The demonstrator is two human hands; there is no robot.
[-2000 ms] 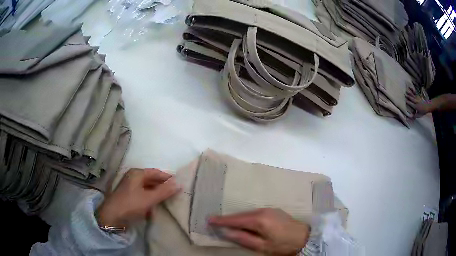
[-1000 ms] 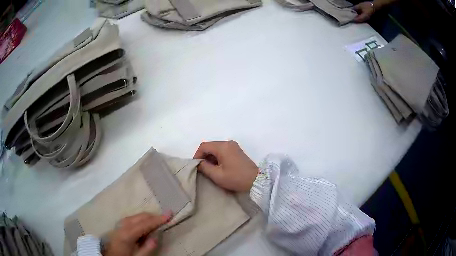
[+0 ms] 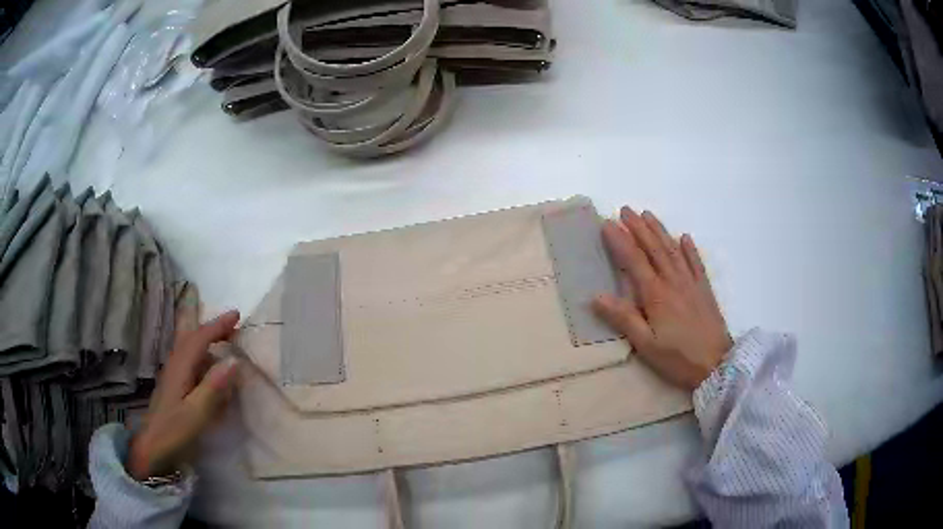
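Observation:
A beige tote bag (image 3: 455,341) lies flat in front of me, its folded bag base on top with faint stitching across the middle. A greyish base patch (image 3: 311,320) is near the left end and another (image 3: 584,274) near the right end. Two handles (image 3: 394,501) run off the lower picture edge. My left hand (image 3: 191,387) is at the bag's left side corner, thumb and fingers close at its edge; whether it pinches the fabric is unclear. My right hand (image 3: 667,300) lies flat with fingers spread over the right side fold and patch edge.
A bag stack with bunched handles (image 3: 383,62) lies at the far side of the white table (image 3: 786,207). Layered bags (image 3: 83,289) are piled at left, with thin white pieces (image 3: 52,103) behind them. More beige fabric shows at the far edge and right edge.
The view has swung back left. The bag now lies squarer and flatter before me. My right hand has gone from pinching the side fold to lying flat; my left hand has moved to the left corner.

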